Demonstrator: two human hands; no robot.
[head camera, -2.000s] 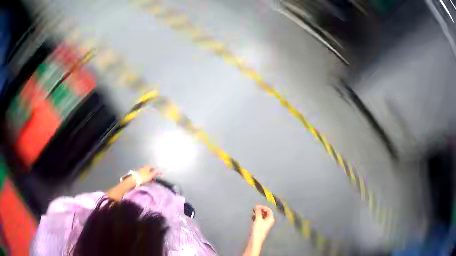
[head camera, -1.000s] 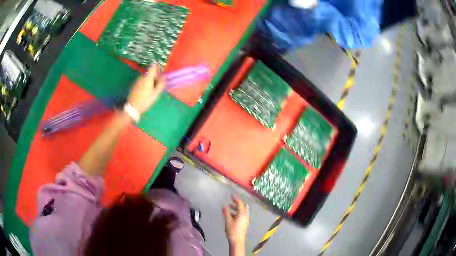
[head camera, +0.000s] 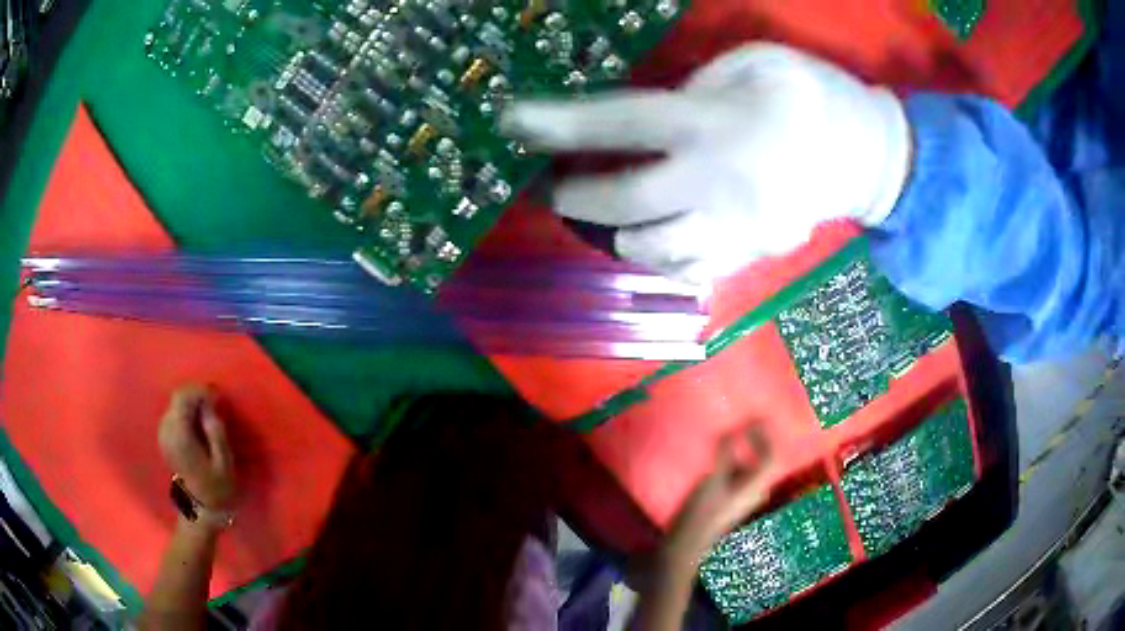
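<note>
A large populated green circuit board (head camera: 358, 86) lies at the top of the bench. A bundle of clear purple-blue plastic strips (head camera: 296, 293) lies across the bench below it. My left hand (head camera: 200, 450), bare with a band at the wrist, is over the left red mat (head camera: 93, 407), below the strips, with fingers loosely curled and nothing visible in it. My right hand (head camera: 728, 481), bare, is over the tote's red lining (head camera: 672, 431), beside smaller green boards (head camera: 777, 555), fingers bent and apart, with nothing visible in it.
Another person's white-gloved hand (head camera: 753, 160) in a blue sleeve (head camera: 999, 222) reaches in from the right, a finger extended over the large board. The black-rimmed tote (head camera: 987, 493) holds several boards. Part of another green board (head camera: 960, 12) shows at the top right.
The view has come closer to the large board. The gloved hand has entered over it. My left hand has moved off the strips to the left mat, and my right hand is now over the tote.
</note>
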